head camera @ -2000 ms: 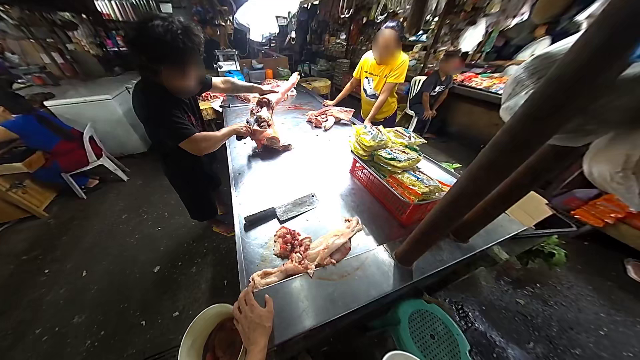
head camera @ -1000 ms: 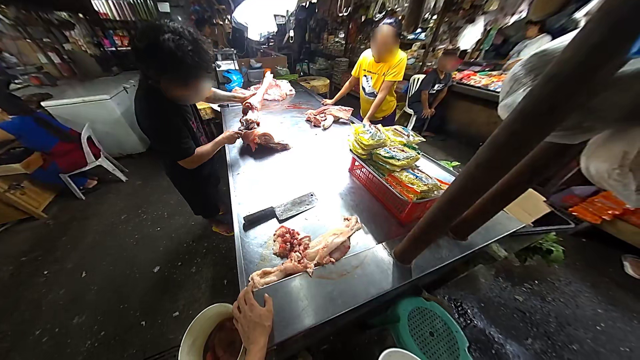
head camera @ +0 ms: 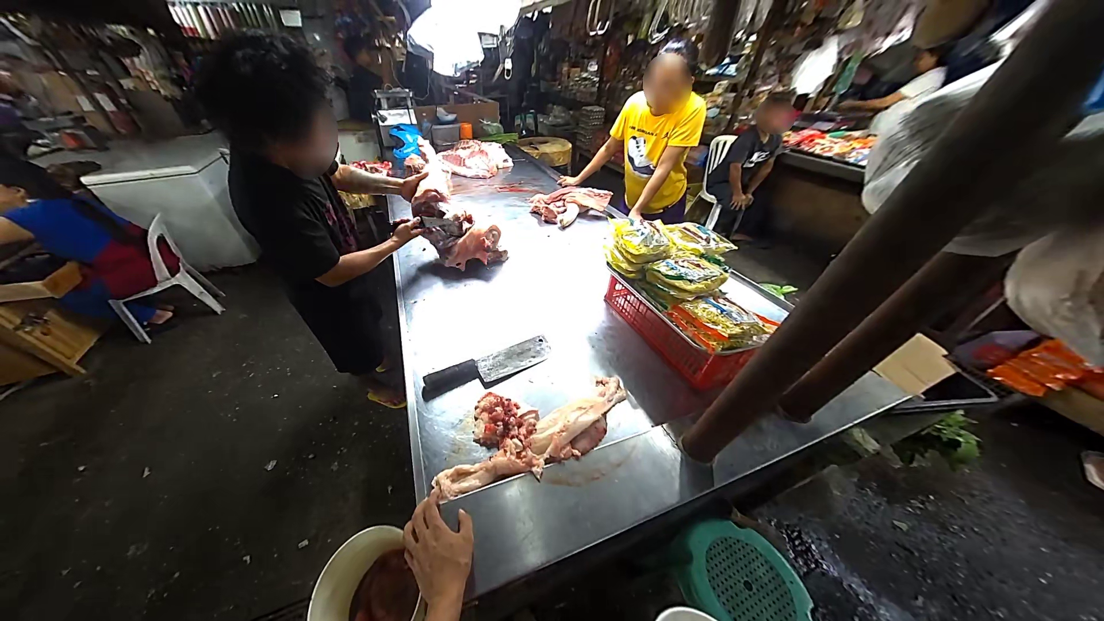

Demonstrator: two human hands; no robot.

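Note:
One bare hand shows at the bottom, likely my left hand (head camera: 438, 548), its fingers resting on the near corner of the stainless steel table (head camera: 595, 509). Its fingertips are beside the end of a long pale piece of raw meat (head camera: 569, 423). A heap of red meat scraps (head camera: 502, 421) lies against that piece. Beyond it is a cleaver (head camera: 513, 360) with a black handle, lying flat. Just left of the hand stands a pale bucket (head camera: 345, 561) with reddish contents. My right hand is not in view.
A person in black (head camera: 285, 190) at the left edge handles a large meat cut (head camera: 457, 237) with a knife. A person in yellow (head camera: 660, 142) leans on the far side. A red basket (head camera: 664, 341) of packets, dark poles (head camera: 862, 241) and a green plastic stool (head camera: 746, 573) are at the right.
The co-worker in black has shifted the hands and the large meat cut about on the table. My visible hand has stayed at the table corner.

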